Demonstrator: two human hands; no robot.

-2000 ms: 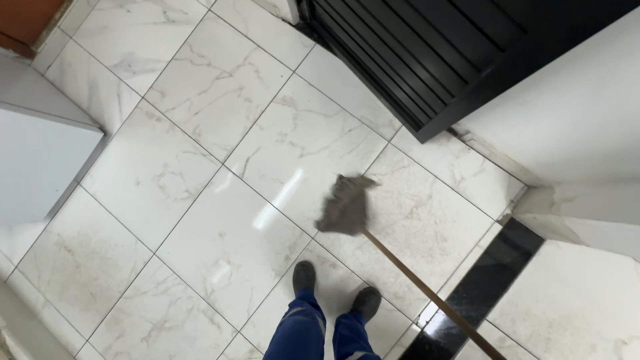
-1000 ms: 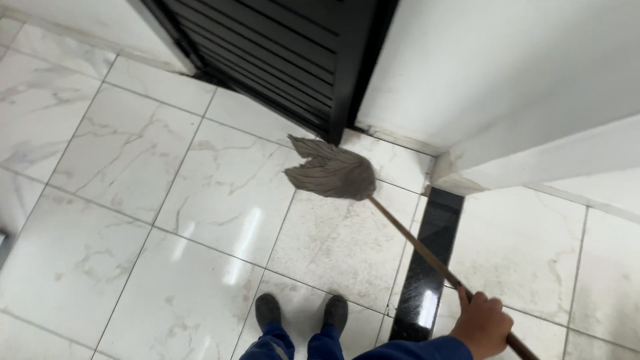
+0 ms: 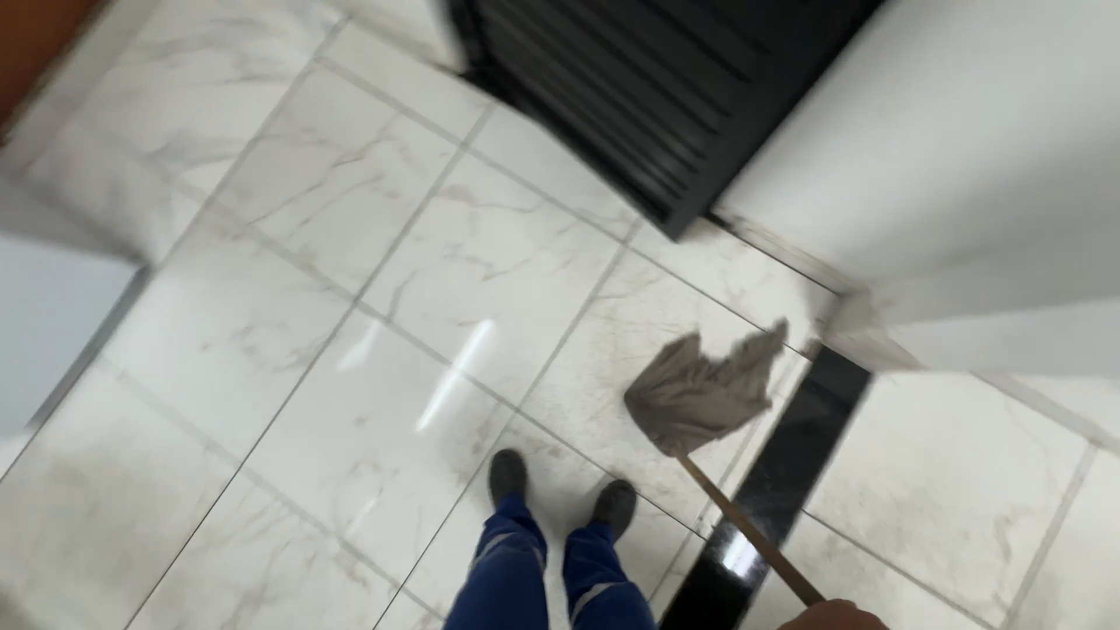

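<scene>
A mop with a grey string head (image 3: pixel 704 389) rests on the marble-look floor tiles, right of my feet and left of the black floor strip. From its head a wooden handle (image 3: pixel 752 534) slants down to the right across the strip. At the bottom edge, my right hand (image 3: pixel 836 615) is closed around that handle; only part of the hand shows. My left hand is out of view.
A black slatted door (image 3: pixel 647 96) stands at the top, beside a white wall (image 3: pixel 927 166). The black strip (image 3: pixel 809 420) crosses the floor at right. A pale panel (image 3: pixel 61 324) is at left. My dark shoes (image 3: pixel 507 477) stand at lower centre.
The mop head has moved from beside the door's lower corner towards the black strip, and its strands now point up and right. The view has turned.
</scene>
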